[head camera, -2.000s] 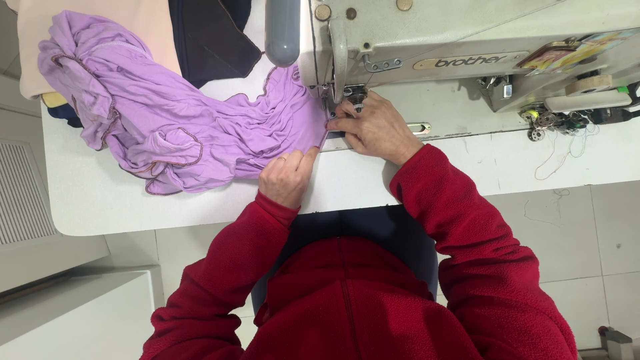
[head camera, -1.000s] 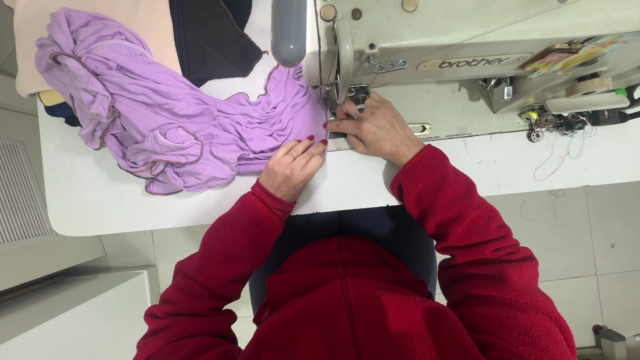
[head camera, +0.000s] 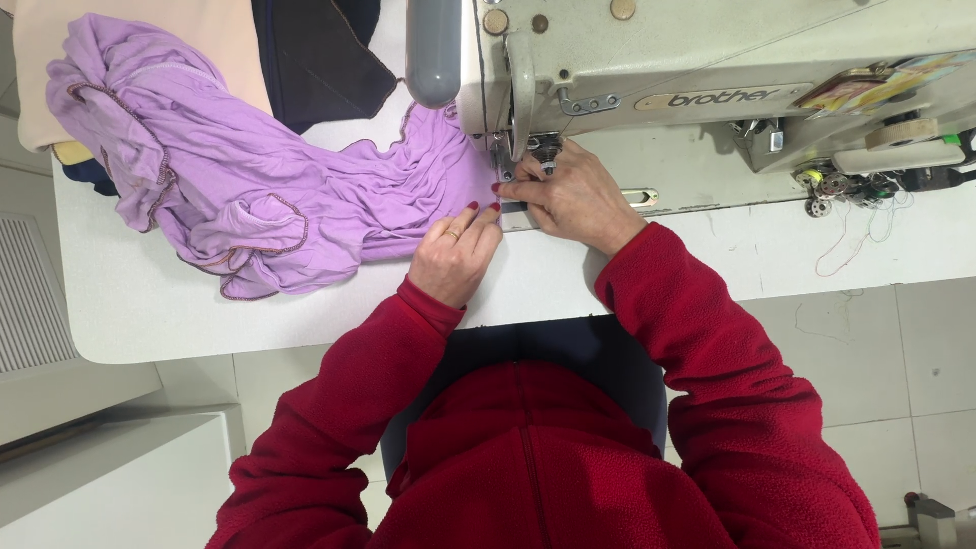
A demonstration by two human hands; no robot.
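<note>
A crumpled lilac knit garment [head camera: 305, 175] with dark overlocked edges lies on the white table, its right edge beside the needle area of a Brother sewing machine [head camera: 709, 69]. My left hand [head camera: 457, 248] rests on that edge with its fingertips pressing the fabric flat; a ring is on one finger. Close by, my right hand [head camera: 568, 191] is at the presser foot [head camera: 505, 164], index finger pointing left onto the fabric edge. Its thumb and other fingers are partly hidden behind the tension assembly [head camera: 546, 152], so its hold cannot be made out.
Folded peach [head camera: 206, 46] and black fabric [head camera: 328, 61] lie at the back left of the white table [head camera: 175, 328]. Bobbins [head camera: 835, 184] with loose threads sit at the machine's right. A grey rounded machine part [head camera: 433, 53] stands left of the head.
My left hand first moved slightly down from the fabric edge by the needle, its fingers changing from bent to more extended, then stayed about there. My right hand has hardly moved.
</note>
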